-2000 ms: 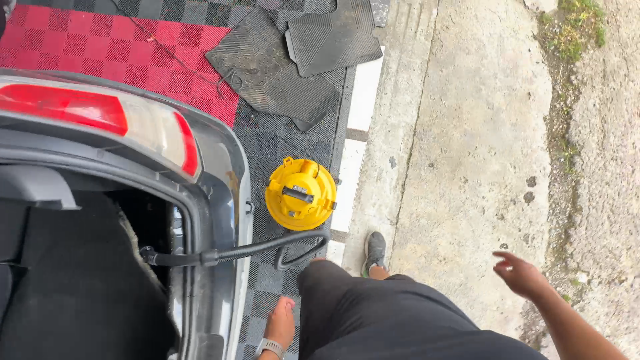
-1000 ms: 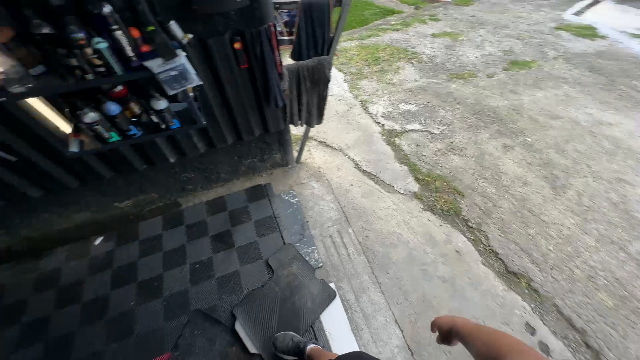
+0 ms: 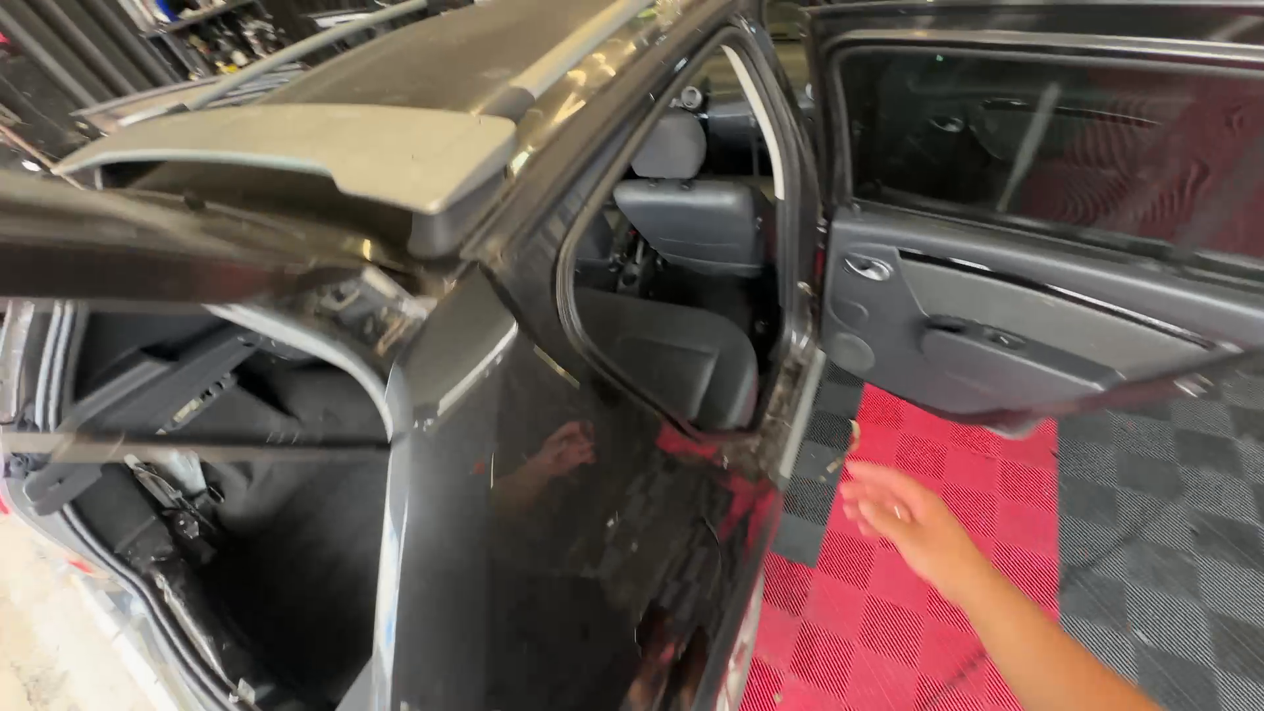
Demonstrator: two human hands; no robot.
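My right hand (image 3: 904,518) reaches in from the lower right, over the red and grey floor tiles (image 3: 928,592). It holds nothing, and its fingers are loosely spread near the side of a black car (image 3: 573,553). My left hand is out of view. The car's rear side door (image 3: 1047,306) stands open on the right, and through the doorway the black rear seat (image 3: 681,355) shows. On the left, the raised tailgate (image 3: 178,237) exposes the dark cargo area (image 3: 306,553).
A silver roof rail (image 3: 563,54) runs along the car's roof. Shelves with bottles (image 3: 217,39) stand at the back left. The open door's panel (image 3: 1007,336) spans the upper right above the tiled floor.
The view has swung from the mats and concrete outside to the car's side and open rear door. My left hand, seen two seconds ago, is out of view.
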